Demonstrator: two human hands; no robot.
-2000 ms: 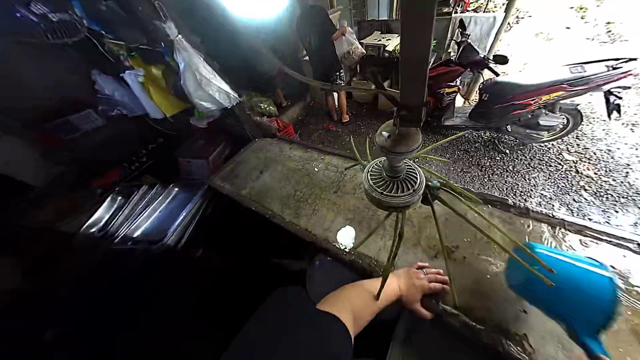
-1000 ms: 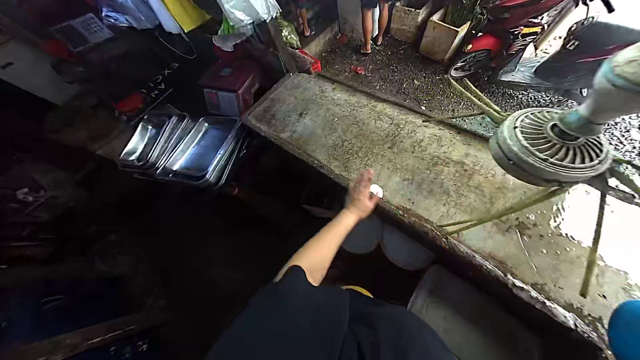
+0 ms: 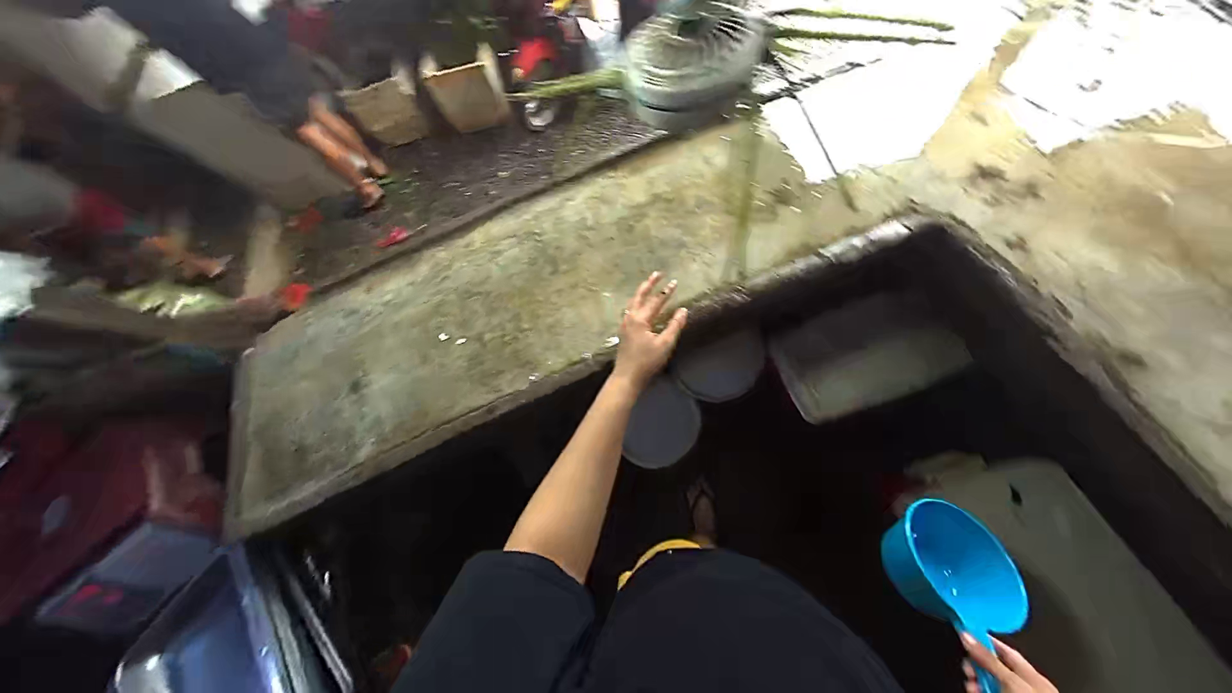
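My left hand [image 3: 650, 332] reaches forward over the near edge of a stained concrete counter [image 3: 462, 318], fingers spread, nothing in it. Whether it touches the surface cannot be told. At the lower right my right hand [image 3: 1001, 664] grips the handle of a blue plastic dipper [image 3: 958, 568], whose bowl is tilted and shows a few bright spots inside. Small white bits [image 3: 451, 338] lie on the counter to the left of my left hand. Below the counter edge, near my left wrist, are two round pale lids or containers [image 3: 661, 423].
A fan-like ribbed fixture [image 3: 693, 58] with green stalks hangs over the counter. A pale rectangular tub [image 3: 871, 356] sits below the corner, and a pale slab [image 3: 1078, 568] lies behind the dipper. Metal trays [image 3: 207, 630] are at lower left. A person's legs [image 3: 342, 144] show beyond the counter.
The view has swung considerably. The white patch beside my left hand a second ago no longer shows there. The dipper, mostly out of view then, now shows fully with my right hand.
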